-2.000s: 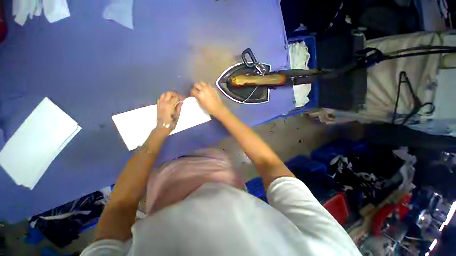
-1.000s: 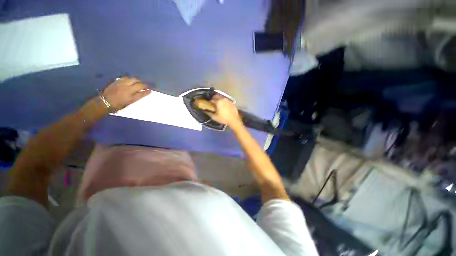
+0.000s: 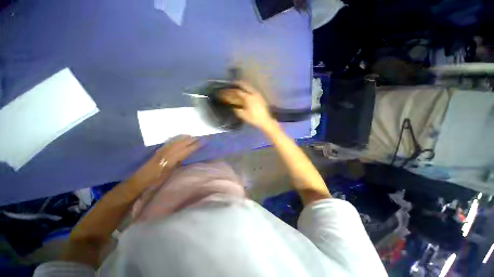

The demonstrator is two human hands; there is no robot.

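A white fabric strip [image 3: 170, 125] lies flat near the table's front edge. My right hand [image 3: 246, 105] is closed on the handle of the steam iron [image 3: 216, 103]. The iron is blurred and covers the strip's right end; I cannot tell whether it presses on it. My left hand [image 3: 181, 149] is at the strip's near edge, fingers towards the strip, blurred; whether it grips the fabric cannot be seen. A small stack of flat white pieces [image 3: 46, 116] lies at the left of the table.
The blue-purple table cover [image 3: 124, 59] has a brownish scorch mark near the iron. A pale scrap [image 3: 173, 10] and a dark rectangle [image 3: 273, 7] lie at the far edge. The iron's dark hose runs off right. A wire hanger [image 3: 406, 143] hangs against pale cloth. Crates stand below.
My right hand took hold of the iron and moved it left onto the strip's right end. My left hand went from the strip's left end to its near edge. The view has also shifted.
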